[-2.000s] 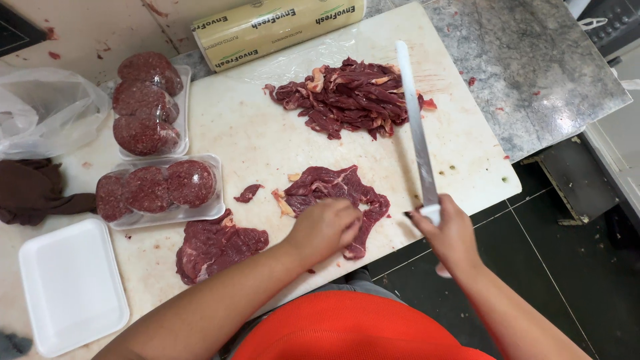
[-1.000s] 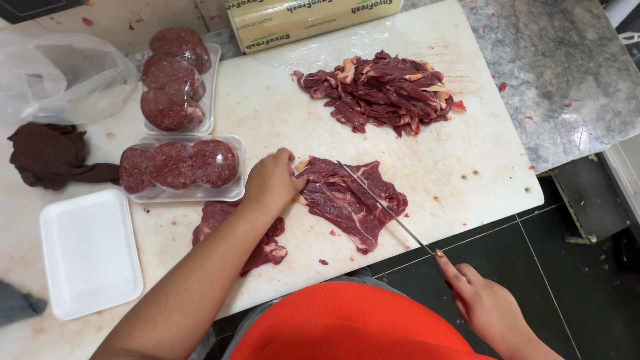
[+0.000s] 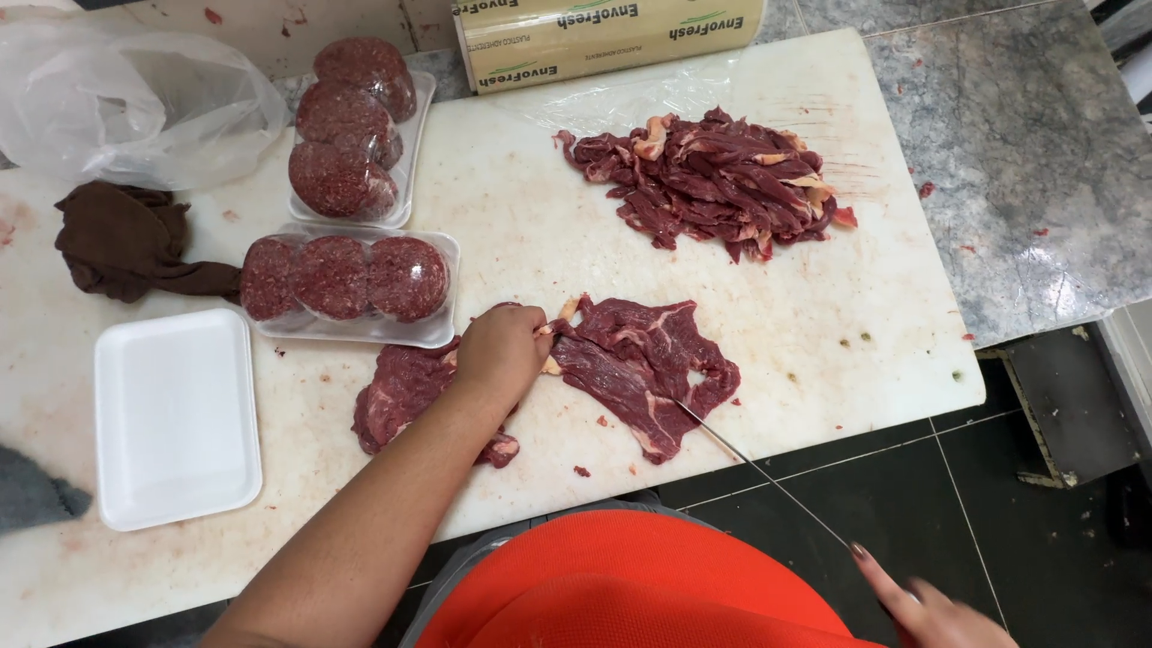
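My left hand (image 3: 504, 353) pinches the left edge of a thin slice of raw red meat (image 3: 634, 360) spread on the white cutting board (image 3: 504, 216). Low on the right, my right hand (image 3: 918, 603) grips a long knife (image 3: 774, 481); its handle is mostly hidden, and the blade's tip end rests on the slice. Another piece of raw meat (image 3: 405, 387) lies partly under my left wrist and forearm. Farther back on the board sits a pile of meat strips (image 3: 720, 184) with bits of pale fat.
Two wrapped trays of ground meat (image 3: 360, 135) (image 3: 346, 281) stand at the left, beside a brown cloth (image 3: 121, 238), an empty white foam tray (image 3: 177, 418) and a clear plastic bag (image 3: 144, 103). A cling film box (image 3: 612, 36) lies along the back. Grey stone counter (image 3: 1017, 162) adjoins the board.
The knife, raised upright two seconds ago, came down across the slice; since one second ago my right hand has drawn it back toward the lower right. My left hand has moved from atop the slice to its left edge.
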